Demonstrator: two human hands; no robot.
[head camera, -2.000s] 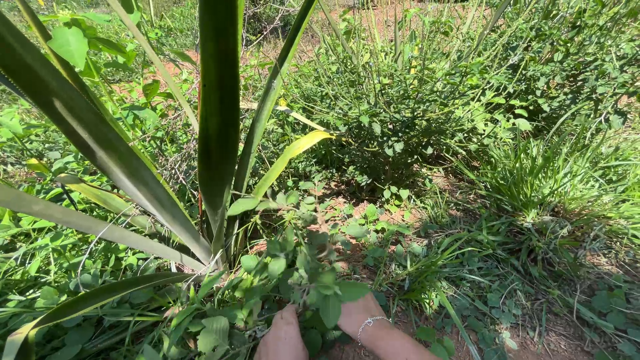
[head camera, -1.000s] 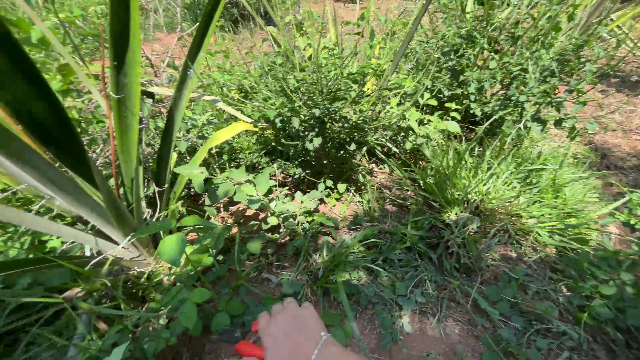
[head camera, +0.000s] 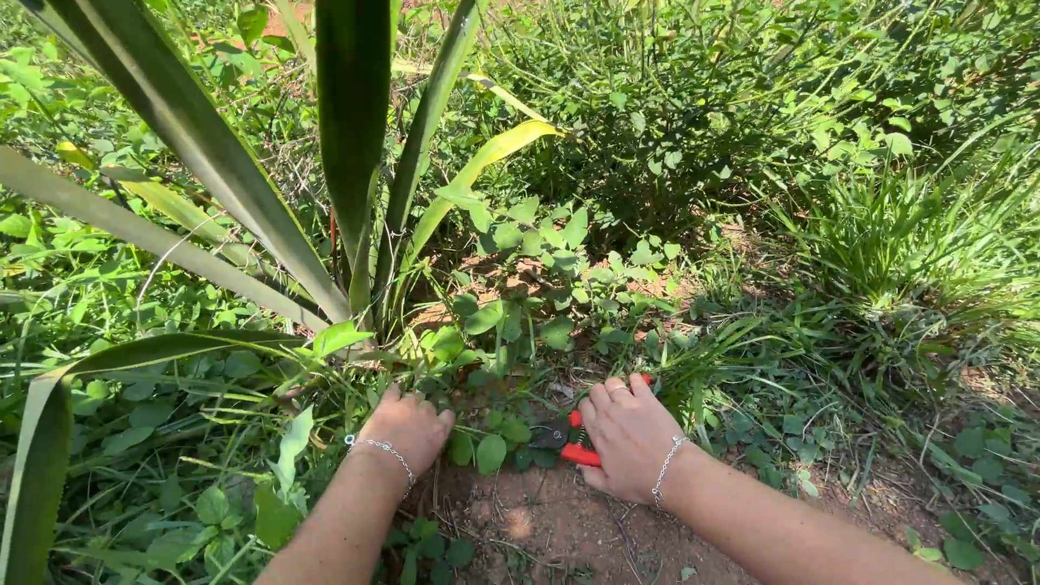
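My right hand is closed around the red handles of a pair of pruning shears, whose dark blades point left toward low leafy stems. To the left, my left hand is lowered into the weeds near the base of a large spiky plant with long stiff leaves. Its fingertips are partly hidden by greenery, so whether it grips a stem cannot be told. Both wrists wear thin silver chain bracelets, and a ring shows on the right hand.
A bent leaf with toothed edges arches down at the left. One yellowing leaf leans right from the spiky plant. A dense bush stands behind, a grass clump at the right. Bare reddish soil lies between my forearms.
The left hand, out of sight one second ago, is back in view at the left. More of the right hand and the red shears now shows. The view has swung back left.
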